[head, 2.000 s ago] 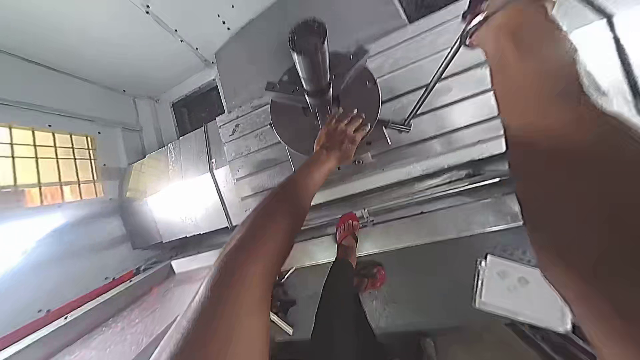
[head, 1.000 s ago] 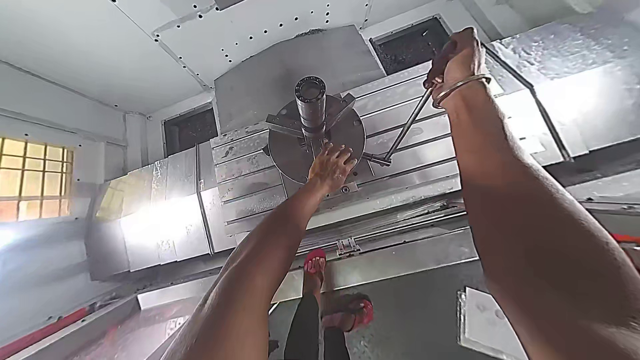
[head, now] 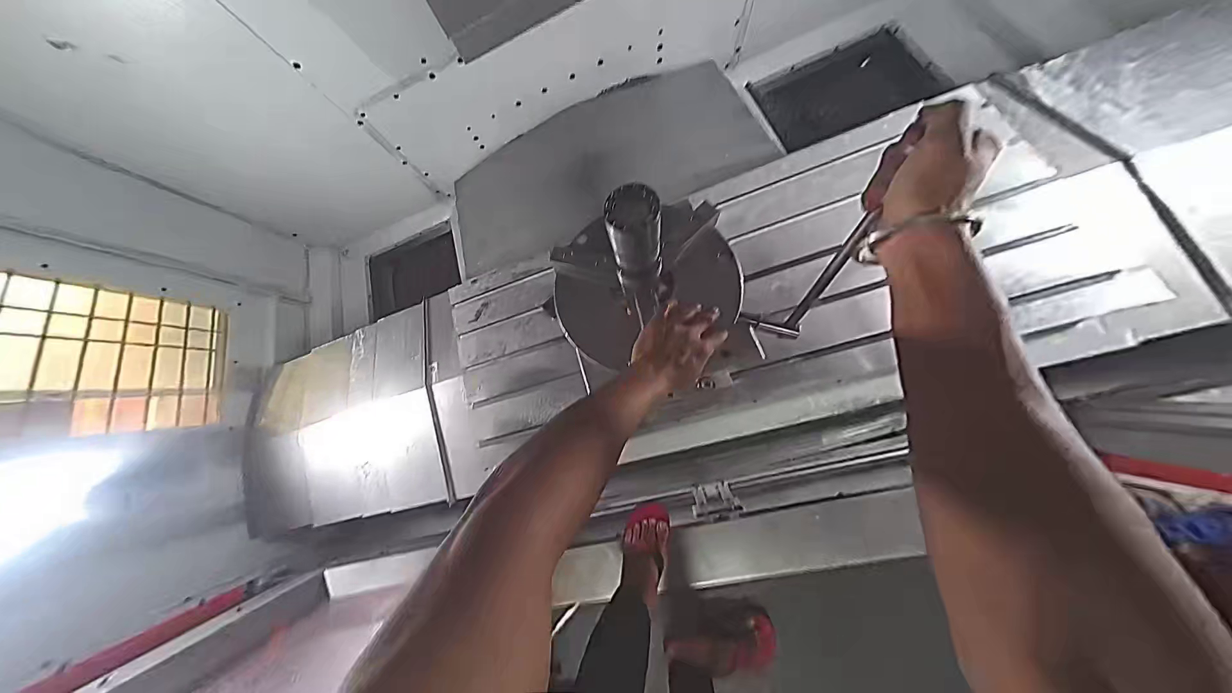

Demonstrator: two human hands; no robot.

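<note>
A round metal chuck (head: 587, 313) with radial jaws sits on a slotted machine table (head: 520, 375). From its centre rises a dark metal cylinder (head: 634, 231). My left hand (head: 679, 346) rests at the near side of the chuck, just below the cylinder, fingers spread; whether it grips anything there is hidden. At the chuck's right side a metal wrench (head: 828, 279) with a long handle meets the rim. My right hand (head: 929, 159), with a bracelet at the wrist, is closed around the handle's far end, up and to the right of the chuck.
Ribbed metal way covers (head: 366, 433) lie left of the table. Behind it stand a grey panel (head: 577, 164) and perforated white walls. My feet, in red sandals, are below, one on the machine's front ledge (head: 818, 539). A barred window (head: 111, 351) is at the left.
The wrench handle and my right hand have shifted somewhat around the chuck's right side. My left hand stays at the chuck. The view has shifted.
</note>
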